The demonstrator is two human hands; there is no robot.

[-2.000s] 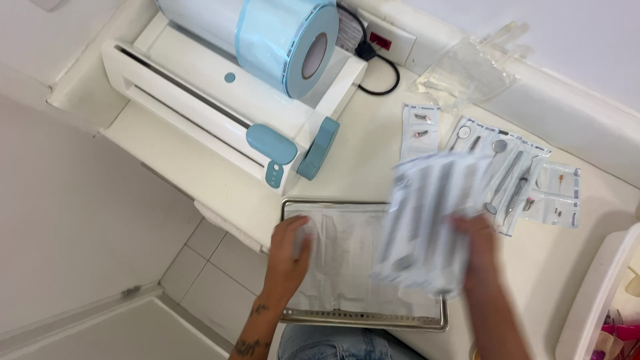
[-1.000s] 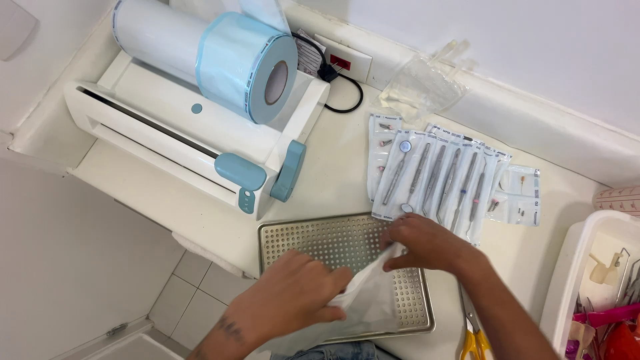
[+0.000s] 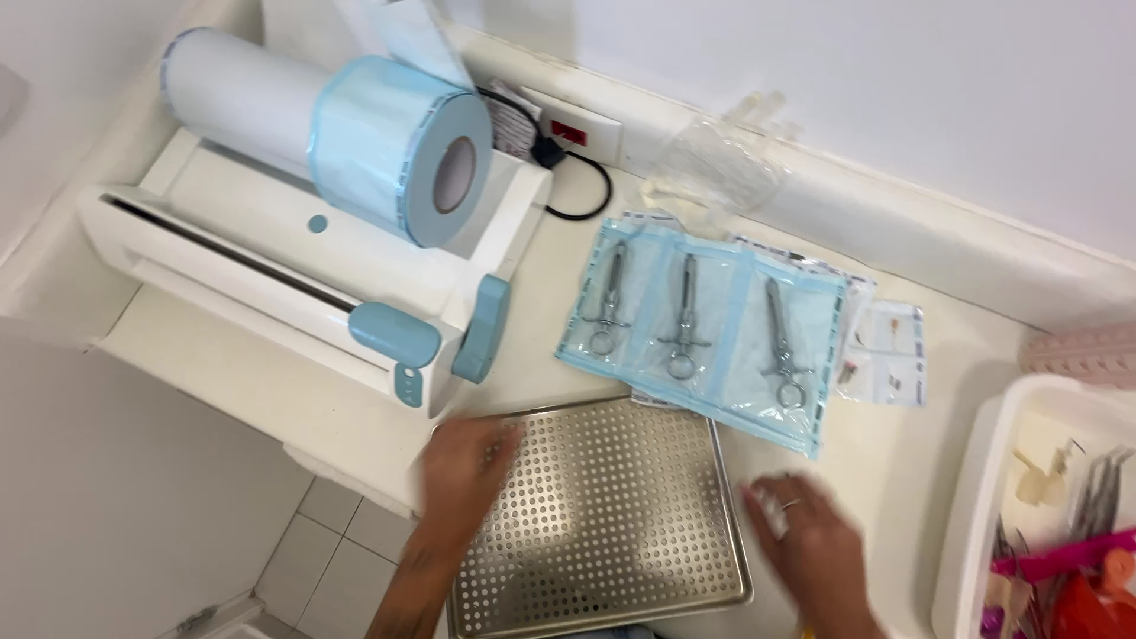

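A perforated metal tray (image 3: 603, 506) lies on the white counter near its front edge. My left hand (image 3: 466, 466), blurred, is over the tray's upper left corner with nothing visible in it. My right hand (image 3: 803, 532) is just beyond the tray's right edge, fingers apart and holding nothing. Behind the tray, a blue-edged clear sterilization pouch sheet (image 3: 719, 390) shows three dental syringes, among them one at the left (image 3: 608, 302), one in the middle (image 3: 685, 319) and one at the right (image 3: 783, 346). It rests over other pouches; a smaller pouch (image 3: 898, 355) sticks out at its right.
A white pouch sealer (image 3: 257, 257) with blue handles stands at the left, bearing a pouch roll (image 3: 390, 146). Behind are a black cable (image 3: 581, 213), a socket plate (image 3: 603, 133) and a crumpled clear glove (image 3: 710, 169). At the right stands a white bin (image 3: 963, 506) of tools.
The syringe pouch sheet now lies over the instrument pouches. My hands have moved apart and let go of the pale sheet held over the tray a second ago.
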